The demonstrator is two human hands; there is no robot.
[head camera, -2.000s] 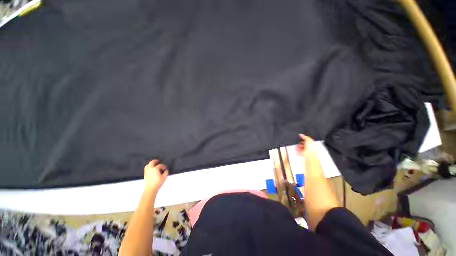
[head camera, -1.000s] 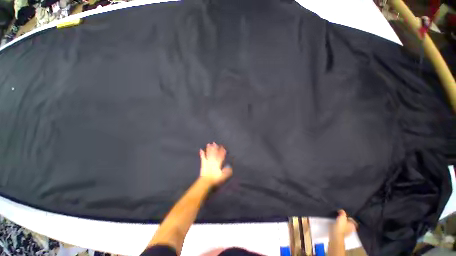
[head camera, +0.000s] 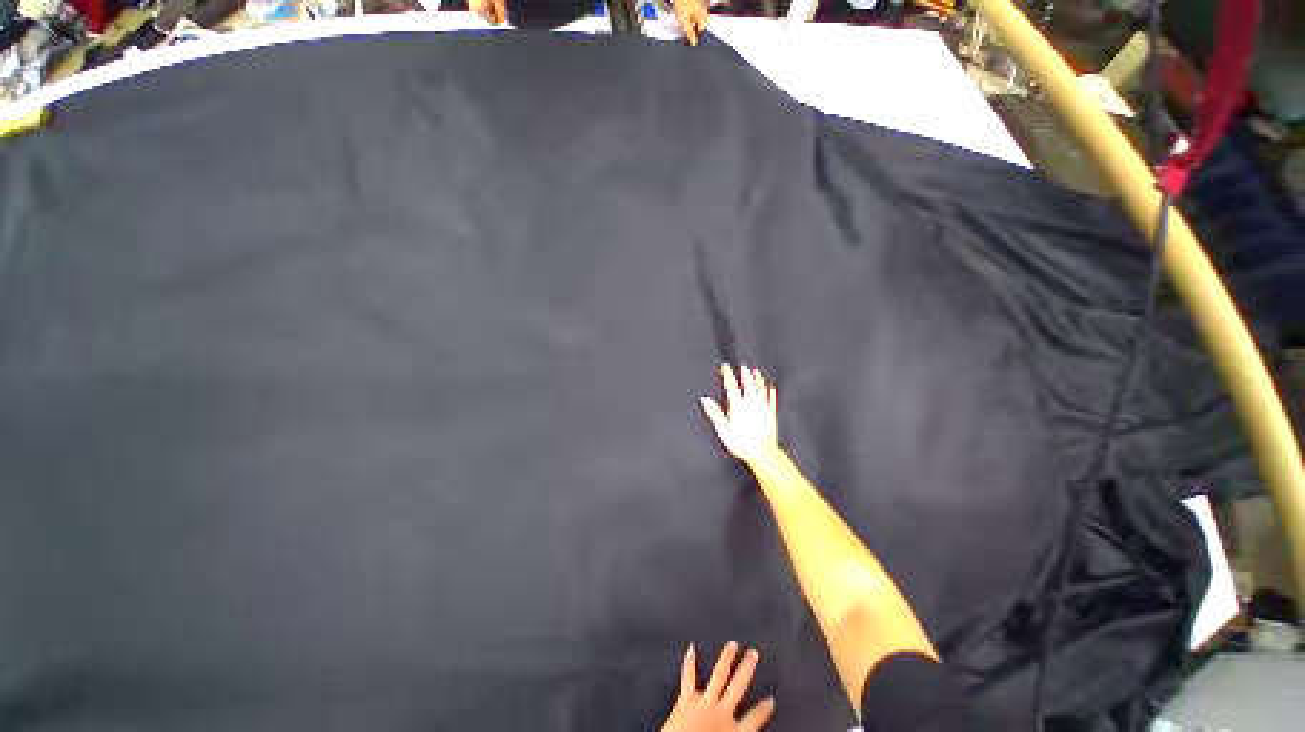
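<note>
A wide black fabric ply point(head camera: 429, 343) covers most of the table, with soft wrinkles and a sharper fold just beyond my right hand. My right hand point(head camera: 747, 421) lies flat on the black fabric near the middle of the view, fingers spread, with the bare forearm reaching from the lower right. My left hand point(head camera: 716, 701) is at the bottom edge, partly cut off, fingers spread on the fabric and holding nothing. Gathered black fabric point(head camera: 1131, 558) bunches at the right.
A second person's hands point(head camera: 690, 17) are at the far table edge. The white table top point(head camera: 902, 86) shows at the far right. A curved yellow pole point(head camera: 1216, 308) with a red strap point(head camera: 1209, 115) crosses the right side. A yellow item point(head camera: 23, 123) lies at the far left.
My right hand has left the near fabric edge and moved far forward onto the fabric. My left hand has dropped to the bottom edge of the view. The second person's hands have come into view.
</note>
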